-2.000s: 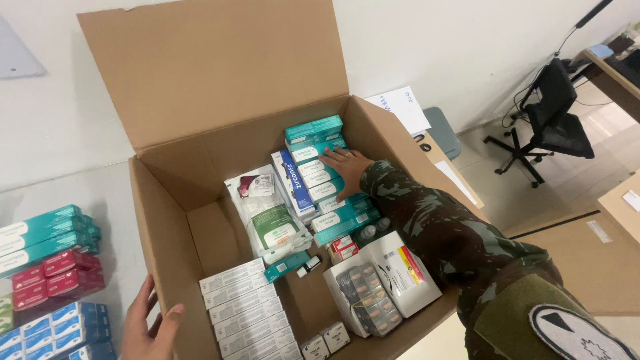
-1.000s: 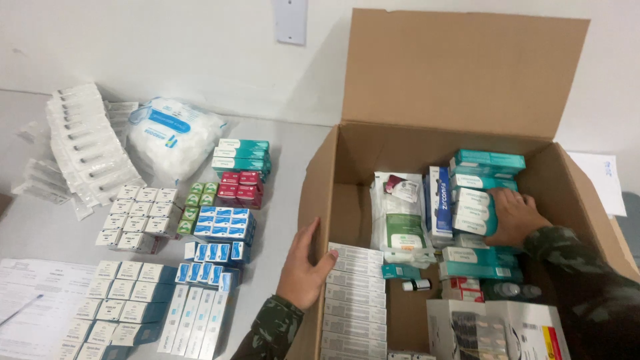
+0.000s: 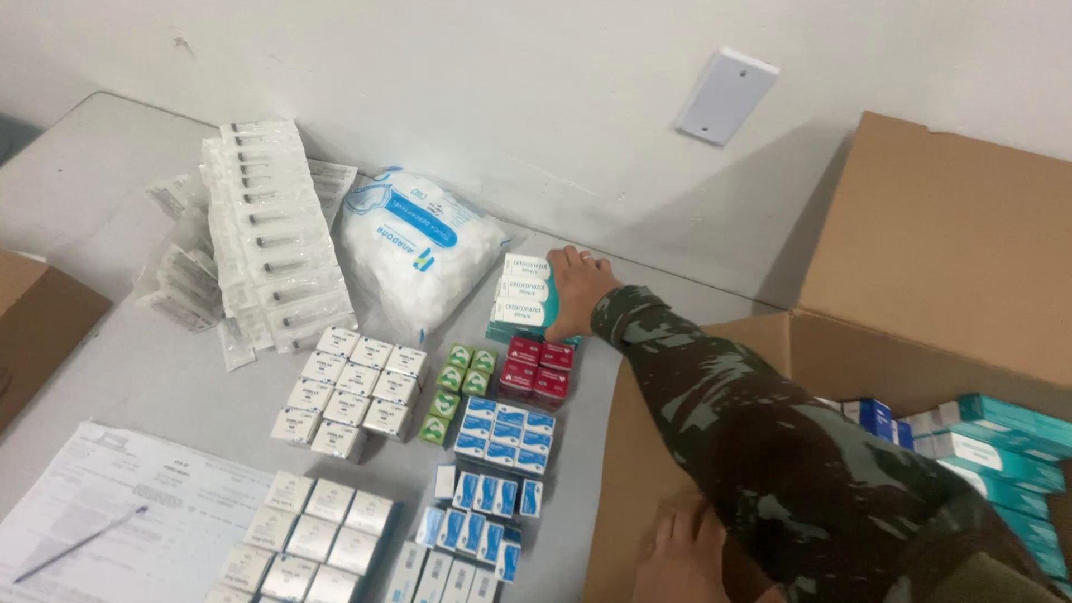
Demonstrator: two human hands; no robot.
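My right hand [image 3: 580, 293] spans a group of teal-and-white cetoconazol cream boxes [image 3: 524, 289] on the table by the wall, fingers at their far side and thumb at the near side. Just in front of them stand dark red medicine boxes [image 3: 534, 369] and small green boxes [image 3: 457, 378]. Partly hidden beneath my right sleeve, my left hand [image 3: 682, 557] rests against the side of the cardboard carton [image 3: 628, 469]; its grip is blurred. More teal-and-white boxes [image 3: 997, 465] lie inside the carton.
Wrapped syringes [image 3: 272, 234] and a bag of white disposable caps [image 3: 419, 251] lie along the back. White boxes [image 3: 352, 389], blue-and-white boxes [image 3: 505, 435], and a pen [image 3: 79, 544] on printed papers [image 3: 126, 502] occupy the table. Another carton [image 3: 42, 327] stands far left.
My right hand has moved from inside the carton, where it was on teal-and-white boxes, left to the group on the table. My left hand stays at the carton's side. The view has swung left.
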